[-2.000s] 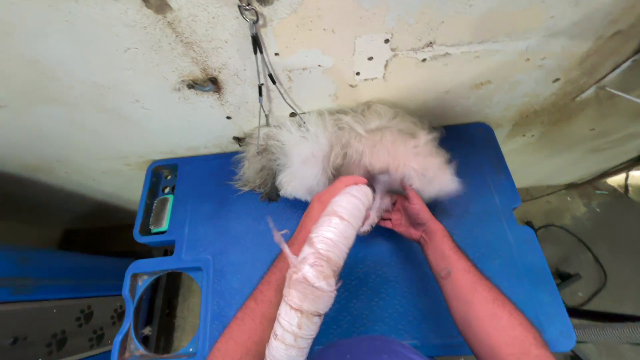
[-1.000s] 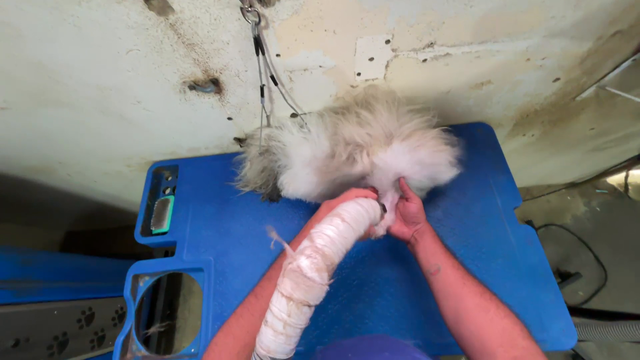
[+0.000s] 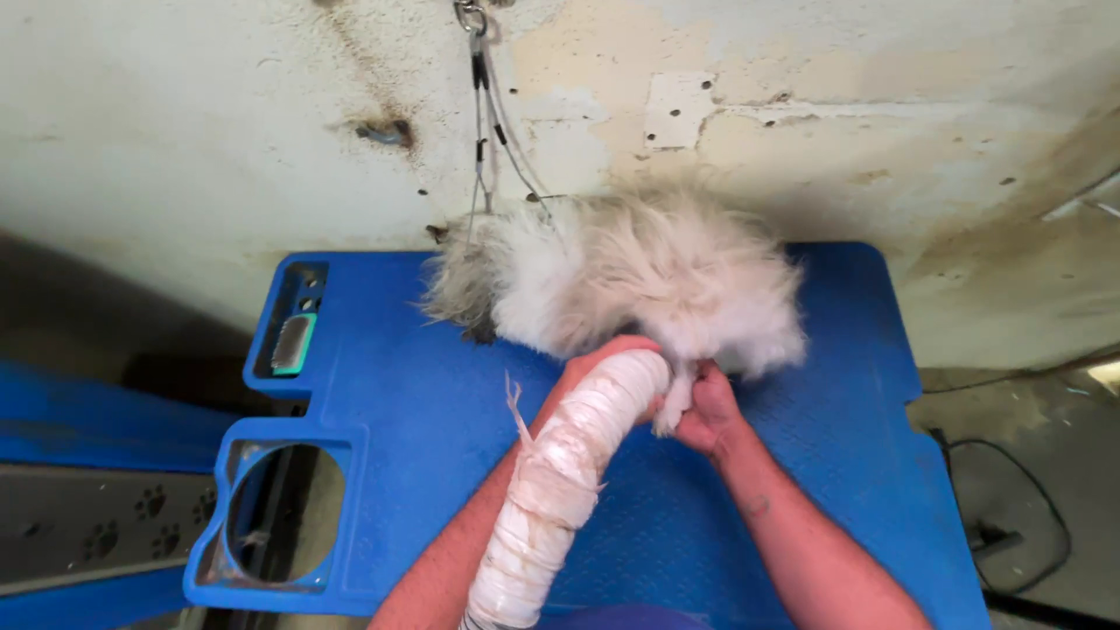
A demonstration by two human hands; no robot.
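Note:
A shaggy white and grey dog is on a blue grooming table against the wall, its darker head end to the left. My left hand is by the dog's belly, gripping a tape-wrapped hose whose end points at the fur; the hose hides most of this hand. My right hand holds one of the dog's legs, with the paw hanging between my hands. A thin cable loop runs down from a metal ring to the dog's neck area.
A slicker brush with a green edge lies in the table's left tray. Below it is a round opening in the tabletop. The stained wall borders the table's far side. A black cable lies on the floor at right.
My right hand has shifted around the leg, which now hangs with its paw lower and more exposed. The hose's end and the blown fur have moved slightly.

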